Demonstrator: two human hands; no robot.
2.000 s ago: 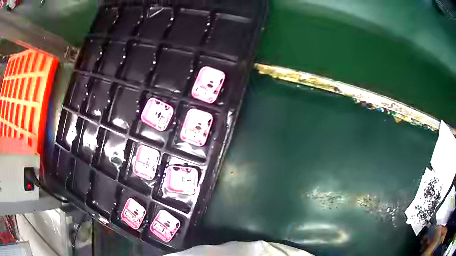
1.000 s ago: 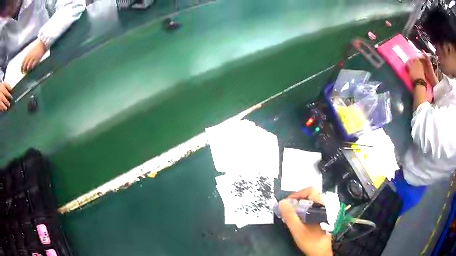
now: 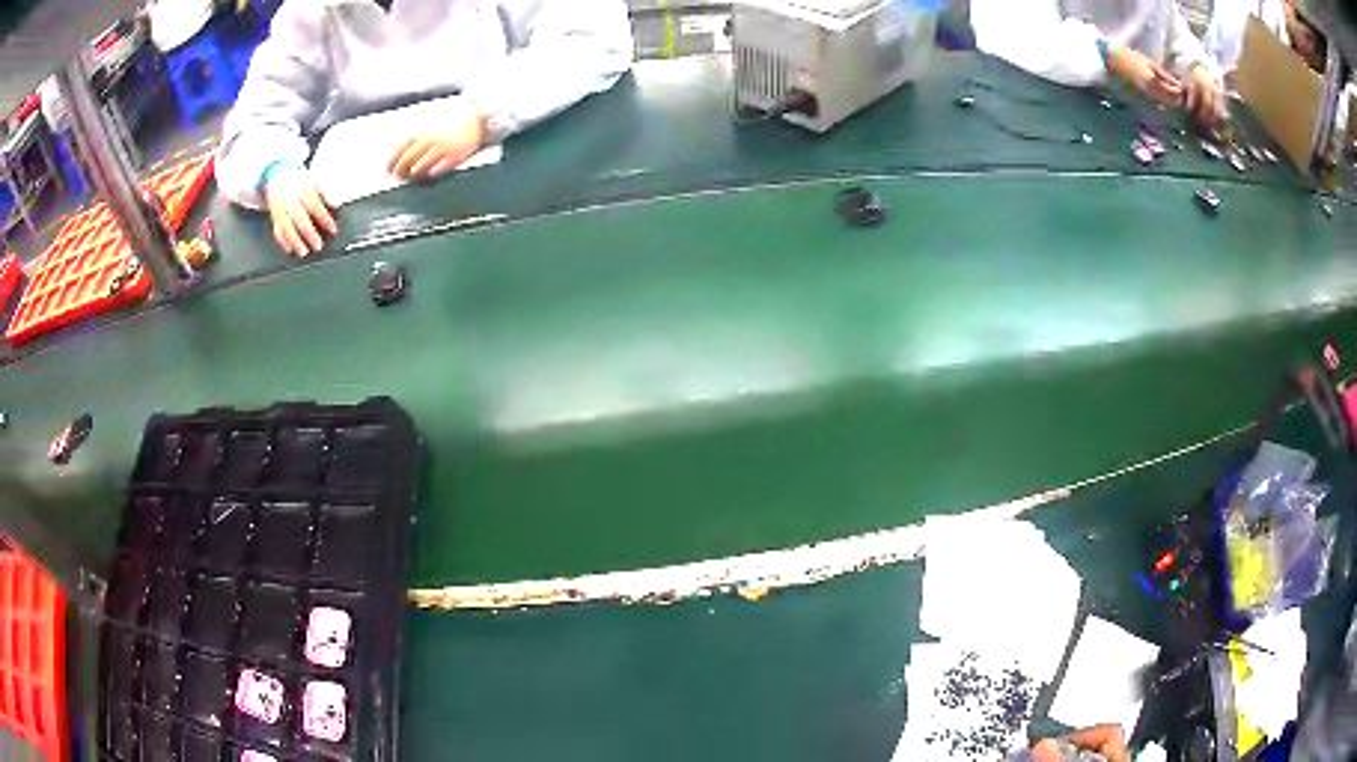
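My right hand shows only as fingers at the bottom edge, over the lower part of the white papers. A small greyish part shows at its fingertips, seemingly the front of the syringe; the rest is cut off by the edge. My left hand is not in the picture. The black blister tray lies at the left, with several pink housings in its lower right pockets. The wipe paper has many black dabs. A clean paper sheet lies to its right.
The green conveyor belt carries small dark parts. Its cream-yellow edge strip crosses the view. A bin with plastic bags and a dark box with lights stand right. Orange-red trays are far left. People in white work across the belt.
The view has swung up and left since one second ago. The papers and my right hand now sit lower, and most of the hand and syringe has left the picture.
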